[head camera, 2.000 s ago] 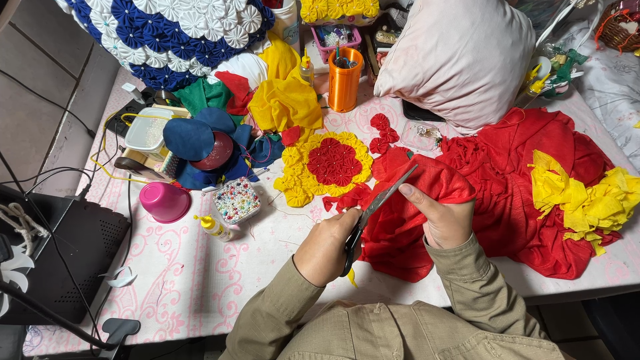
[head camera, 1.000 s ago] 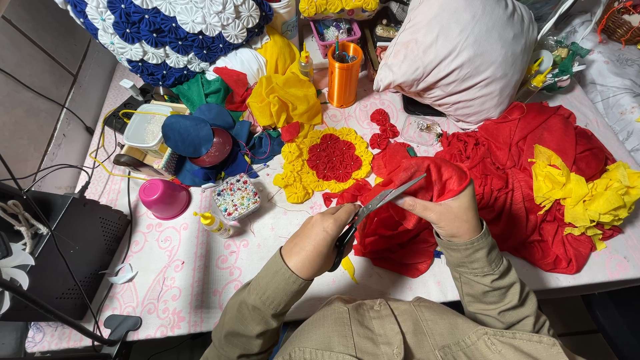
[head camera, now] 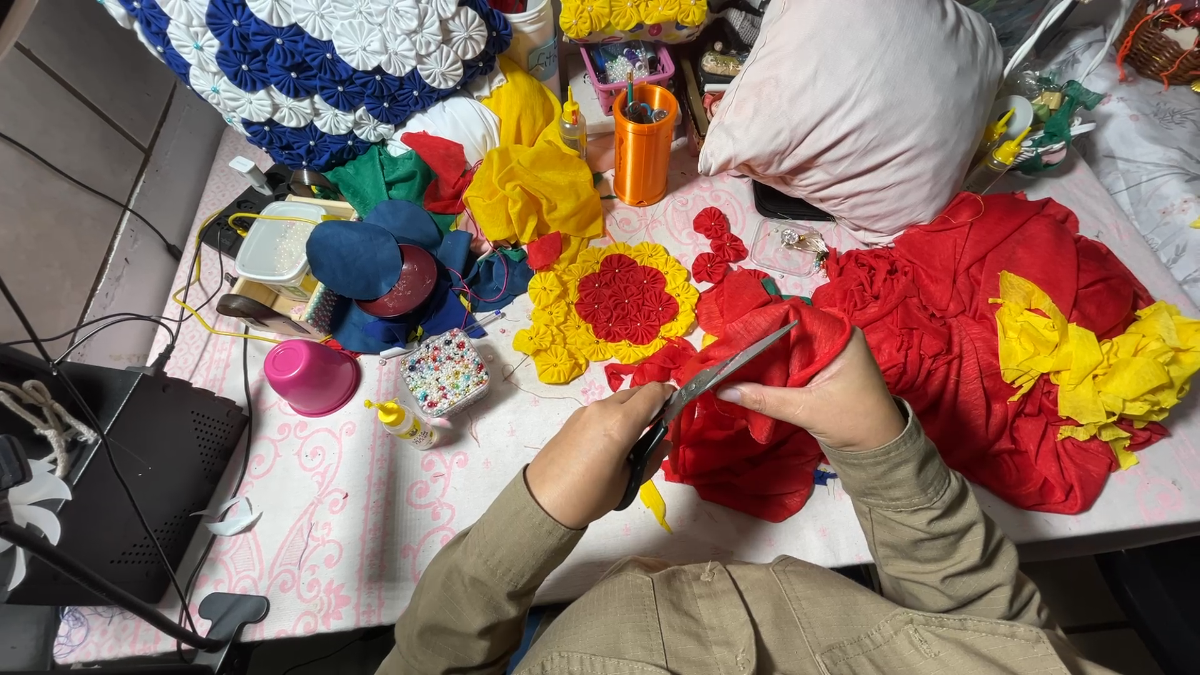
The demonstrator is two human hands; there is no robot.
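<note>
My left hand (head camera: 591, 455) grips the black handles of a pair of scissors (head camera: 727, 366), whose metal blades point up and right, nearly together, across red fabric (head camera: 750, 469). Between the thumb and fingers of my right hand (head camera: 834, 394), a fold of this red fabric is held up beside the blade tips. The fabric's lower part hangs onto the table. Left of it lies a flower-like piece of gathered fabric circles (head camera: 626, 300), red in the middle and yellow around. Small red fabric yo-yos (head camera: 720, 246) lie just above. A larger red cloth heap (head camera: 994, 375) spreads at the right.
A box of beads (head camera: 445, 372), a small glue bottle (head camera: 401, 424) and a pink cup (head camera: 311, 377) stand at left. Behind are an orange holder (head camera: 644, 145), yellow cloth (head camera: 534, 192) and a pale pillow (head camera: 862, 103). Crumpled yellow fabric (head camera: 1106, 366) lies on the red heap.
The scissor blades stood further apart a second ago and are now nearly together. Both hands stay in about the same place, with the fabric still held.
</note>
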